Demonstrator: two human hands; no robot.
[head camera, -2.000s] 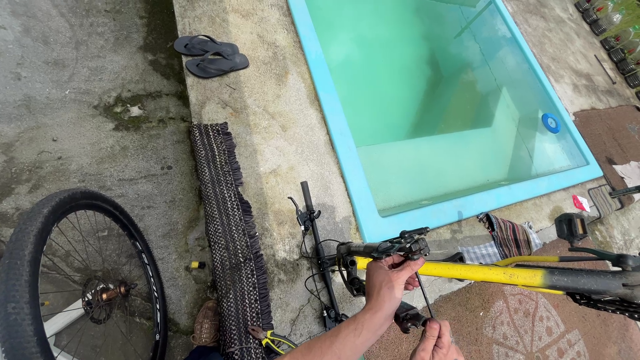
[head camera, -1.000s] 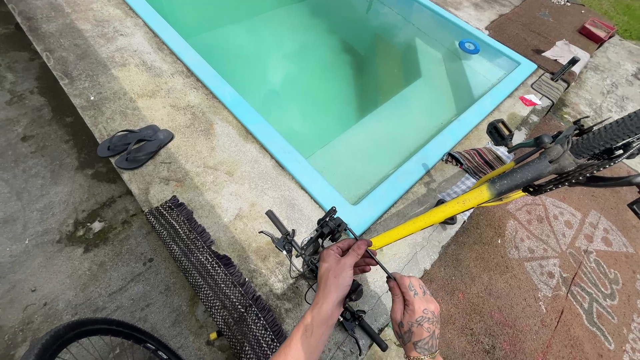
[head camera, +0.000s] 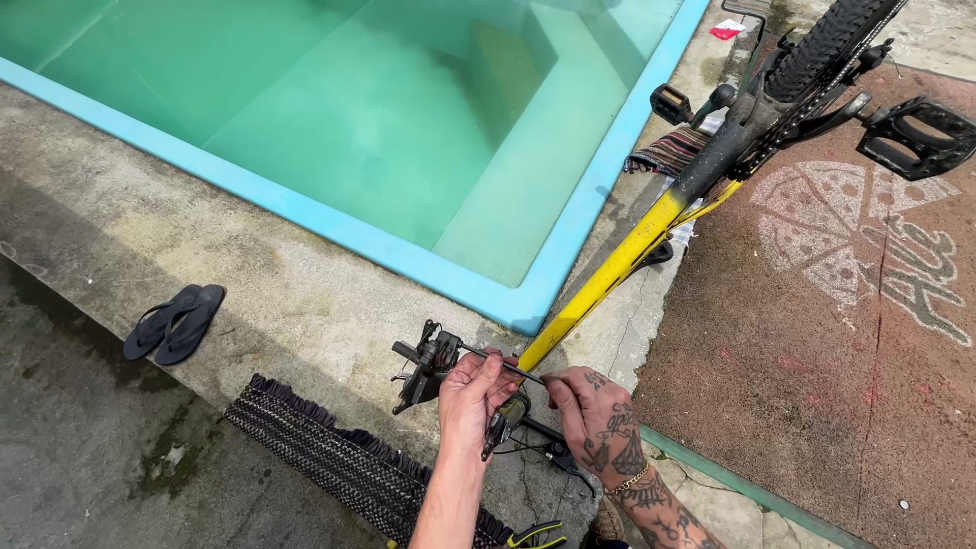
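A yellow and black bicycle frame (head camera: 610, 282) runs diagonally from the rear tyre (head camera: 827, 46) at the upper right down to the front end between my hands. My left hand (head camera: 480, 385) has its fingers around the middle of a thin dark rod (head camera: 503, 364), probably a hex key. The rod reaches toward a black brake caliper or mount (head camera: 433, 362) at the fork end. My right hand (head camera: 587, 404), with tattoos and a chain bracelet, pinches the rod's near end. Part of the handlebar with a brake lever (head camera: 564, 457) lies below, partly hidden by my hands.
The light blue rim (head camera: 305, 213) of a water-filled pool borders the bicycle. Black flip-flops (head camera: 174, 324) and a woven rug (head camera: 328, 457) lie on concrete at the left. Yellow-handled pliers (head camera: 537, 536) are at the bottom edge. A brown mat (head camera: 762, 366) is at right; pedals (head camera: 919, 137) stick out above it.
The view has swung a lot toward the pool and mat, leaving the loose wheel out of sight. Both hands stay on the rod; my right hand has come to show more fully.
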